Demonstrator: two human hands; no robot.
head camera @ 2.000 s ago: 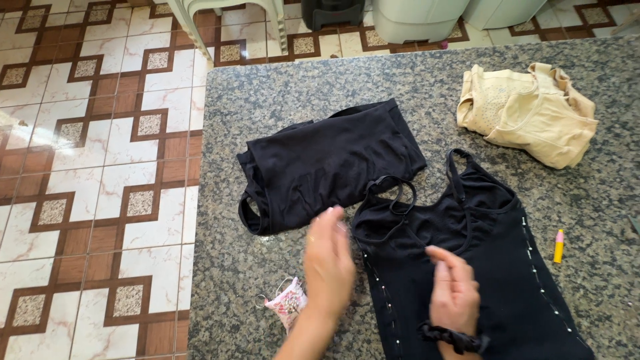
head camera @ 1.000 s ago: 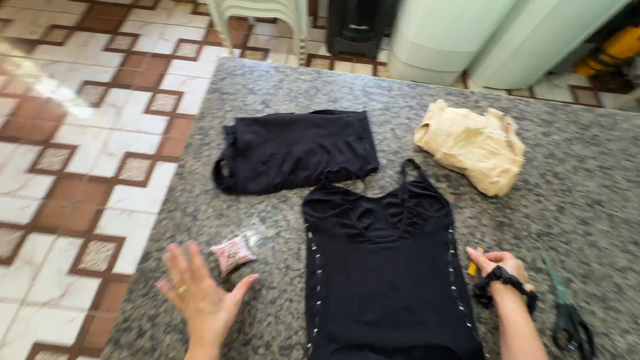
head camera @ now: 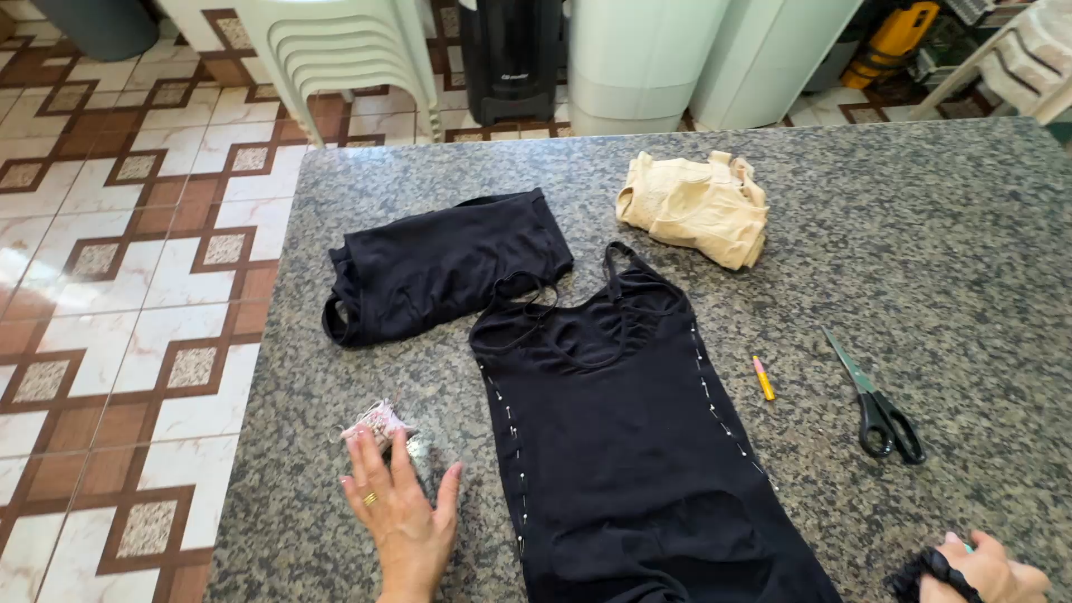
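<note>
A black strappy garment (head camera: 620, 435) lies flat on the granite counter, with pins and light marks down both sides. My left hand (head camera: 402, 502) is spread palm down, its fingertips at a small pink pincushion (head camera: 378, 424). At the lower right, my right hand (head camera: 980, 574), with a black scrunchie (head camera: 930, 574) at its wrist, is curled around something green that barely shows; what it is stays hidden. Between the garment and the black-handled scissors (head camera: 889, 423) lies a yellow and pink crayon-like stick (head camera: 763, 378).
A folded black garment (head camera: 452, 264) lies at the upper left of the granite counter (head camera: 921, 226), partly under a strap. A bundled beige garment (head camera: 695, 205) rests near the far edge. Beyond that edge stand stacked plastic chairs (head camera: 343, 50) and pale bins (head camera: 645, 59).
My right hand has let go of the yellow stick and moved to the lower right. My left hand now reaches the pincushion, which was beside it a second ago. The view has shifted.
</note>
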